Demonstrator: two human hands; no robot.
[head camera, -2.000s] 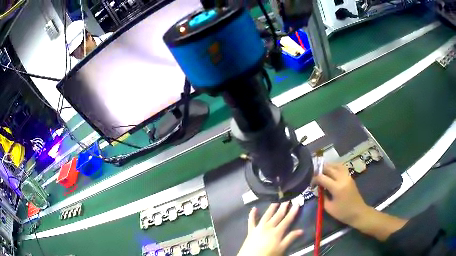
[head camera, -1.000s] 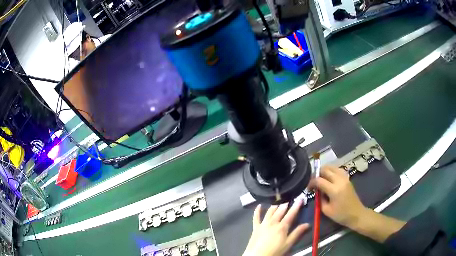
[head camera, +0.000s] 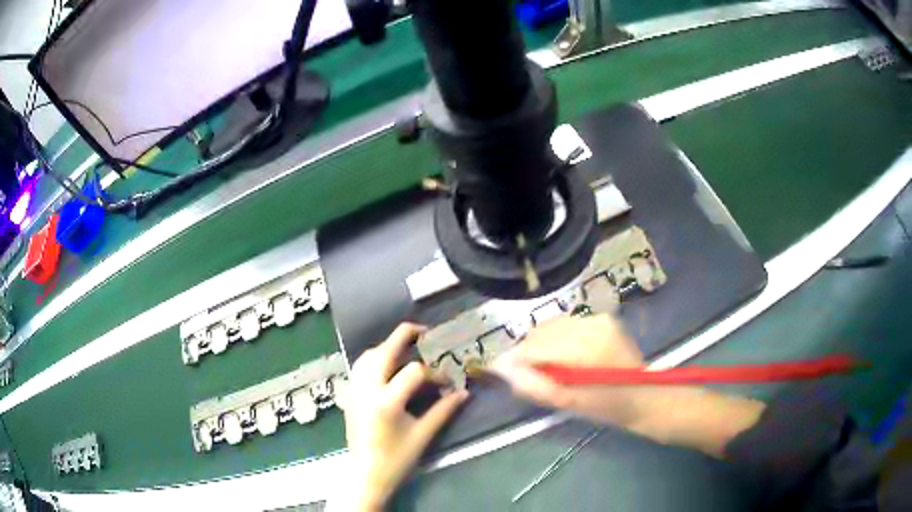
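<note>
A silver-grey carrier strip (head camera: 600, 283) with rounded lobes lies slanted on the black pad (head camera: 690, 240), partly under the ring light (head camera: 515, 250) of the microscope (head camera: 480, 110). My left hand (head camera: 385, 420) is at the strip's left end, index finger and thumb around it. My right hand (head camera: 590, 365) is blurred and holds a long, straight red tool (head camera: 700, 374). Its brass-coloured tip is at the lobes near the strip's left end. The right hand covers part of the strip's near edge.
Two carrier strips (head camera: 270, 402) lie left of the pad. A pale bar (head camera: 430, 281) lies behind the worked strip. Thin tweezers-like lines (head camera: 555, 465) are on the near bench. The monitor (head camera: 180, 70), red bin (head camera: 42, 250) and blue bin (head camera: 82, 220) are at upper left.
The view has tilted down and closer. The carrier strip has shifted left and nearer on the pad. My right hand has moved left, and the red tool has swung from upright to nearly level.
</note>
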